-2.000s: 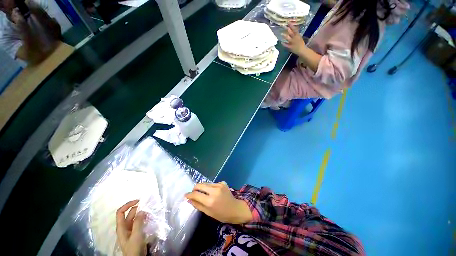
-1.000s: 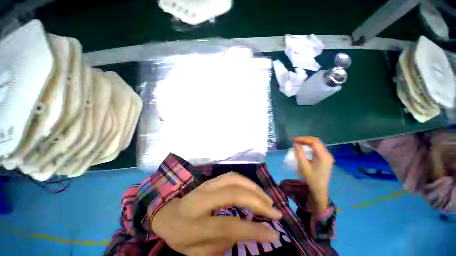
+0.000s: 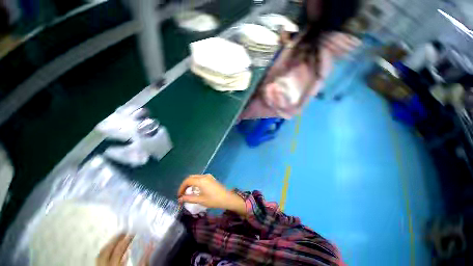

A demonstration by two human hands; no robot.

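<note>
An off-white panel (image 3: 72,235) lies on the clear plastic bags (image 3: 111,179) at the lower left, blurred. My left hand (image 3: 118,250) is on the panel's right side, cut off by the bottom edge; its fingers are blurred and I cannot tell whether they grip it. My right hand (image 3: 205,192) is at the bench's front edge, right of the bags, closed on a small white wipe (image 3: 194,207) that shows between and below the fingers.
A whitish bottle (image 3: 160,140) with a metallic top stands beyond the bags, beside crumpled white wipes (image 3: 124,154). Stacked panels (image 3: 220,58) stand farther along the green bench (image 3: 193,111). A person in pink (image 3: 290,88) sits at the right. A grey post (image 3: 149,47) rises from the rail.
The view has swung right. A panel now lies on the bags, which were bare one second ago, and my left hand has moved onto it. My right hand still has the wipe.
</note>
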